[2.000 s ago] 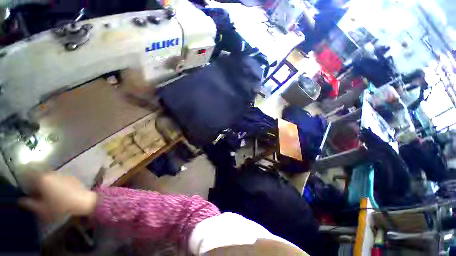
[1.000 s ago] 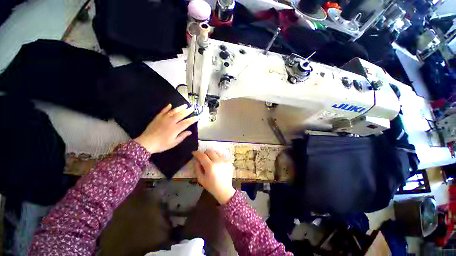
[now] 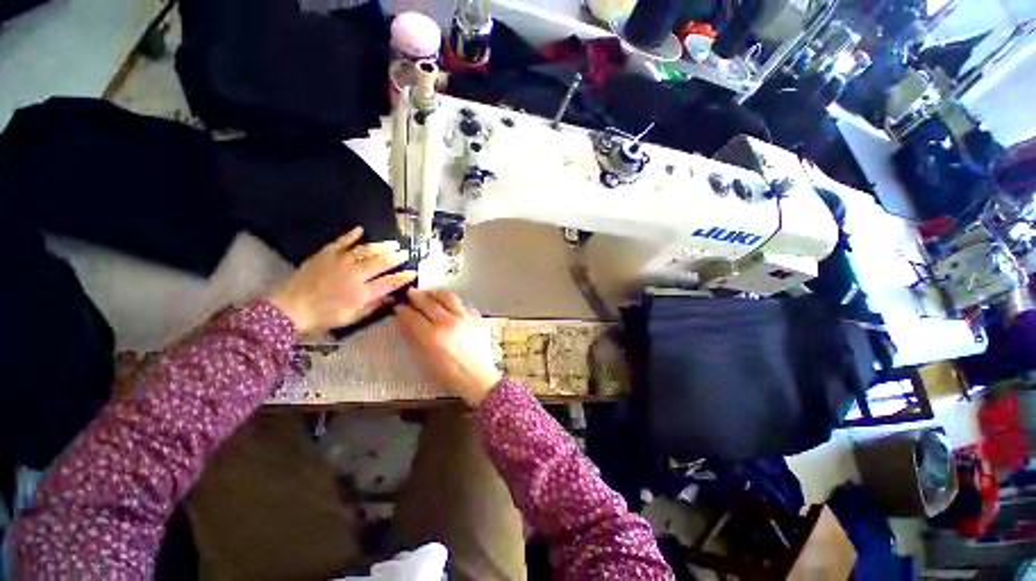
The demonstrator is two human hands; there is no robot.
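Note:
A black fabric panel (image 3: pixel 307 195) lies on the table with its right edge at the needle end of the white JUKI sewing machine (image 3: pixel 591 204). My left hand (image 3: pixel 344 284) lies flat on the panel, fingers spread, fingertips just left of the presser foot (image 3: pixel 420 250). My right hand (image 3: pixel 447 337) is just in front of the needle area, its fingertips at the panel's near edge beside my left fingertips. Its fingers look closed on the edge. The needle itself is too small to make out.
Black fabric piles (image 3: pixel 102 170) lie at the left and behind the panel. A folded dark stack (image 3: pixel 738 375) hangs at the machine's right end. A pink-topped spool (image 3: pixel 415 36) stands behind the needle end. The worn table edge (image 3: pixel 545 358) runs in front.
The panel has moved away from me toward the needle, and its near corner has drawn back from the table's front edge. My right hand has moved up with it, closer to my left hand.

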